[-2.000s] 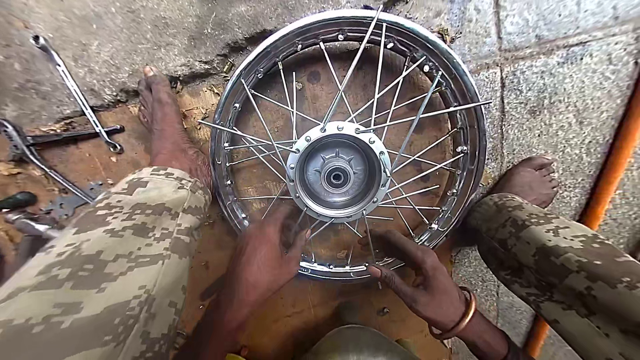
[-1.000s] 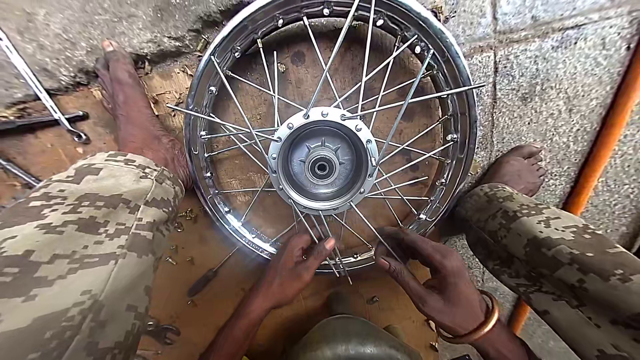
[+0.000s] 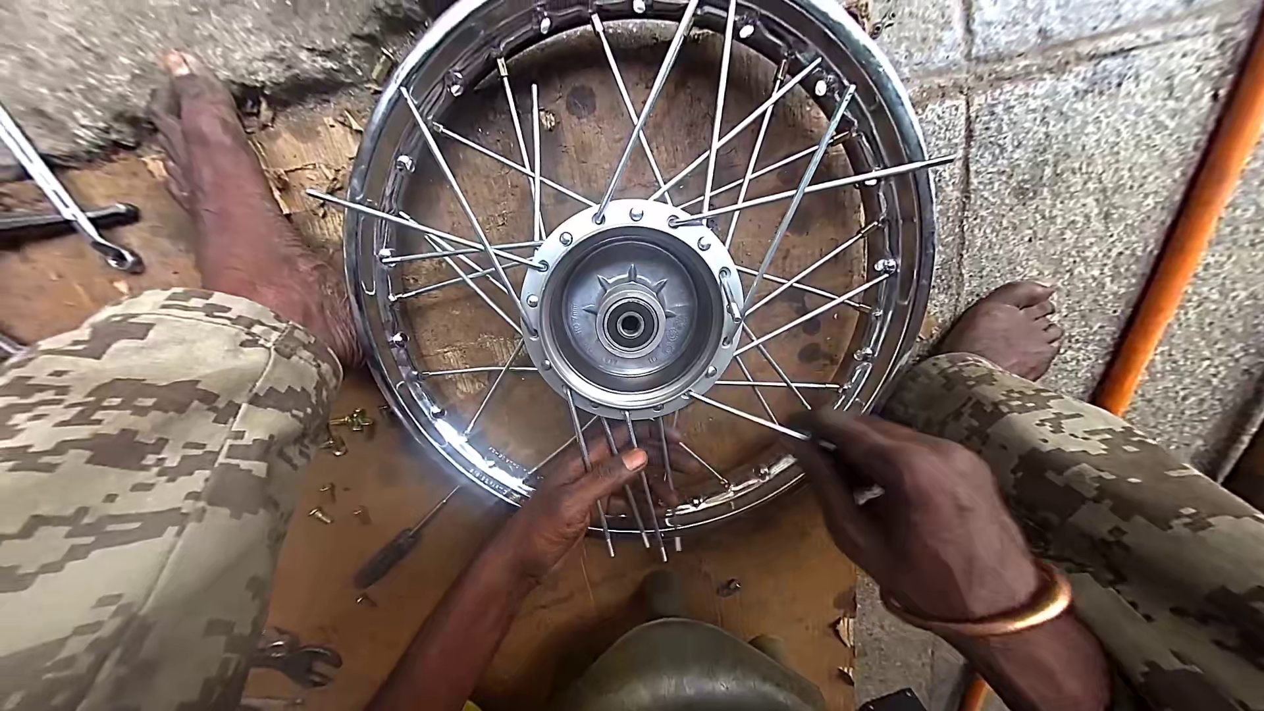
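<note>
A chrome wheel rim (image 3: 913, 257) lies flat on a wooden board, around a metal hub (image 3: 632, 316) with a bearing in its middle. Spokes run out from the hub, and some ends lie over the rim. My left hand (image 3: 573, 504) is at the rim's near edge, its thumb against several loose-ended spokes (image 3: 637, 484) below the hub; its other fingers reach under them and are partly hidden. To the right, my right hand (image 3: 918, 504), with a copper-coloured bangle (image 3: 1007, 617) at the wrist, has its fingertips closed on the outer end of a spoke (image 3: 746, 416).
Small brass nipples (image 3: 321, 515) and a screwdriver (image 3: 395, 555) lie left of my left hand. Wrenches (image 3: 59, 188) sit at the far left, and an open-ended wrench (image 3: 296, 657) is lower down. My feet flank the rim. An orange pole (image 3: 1185, 227) stands out at right.
My right hand has moved to the outer end of a spoke at the hub's lower right. My left hand remains by the near spokes. The view has come closer to the wheel.
</note>
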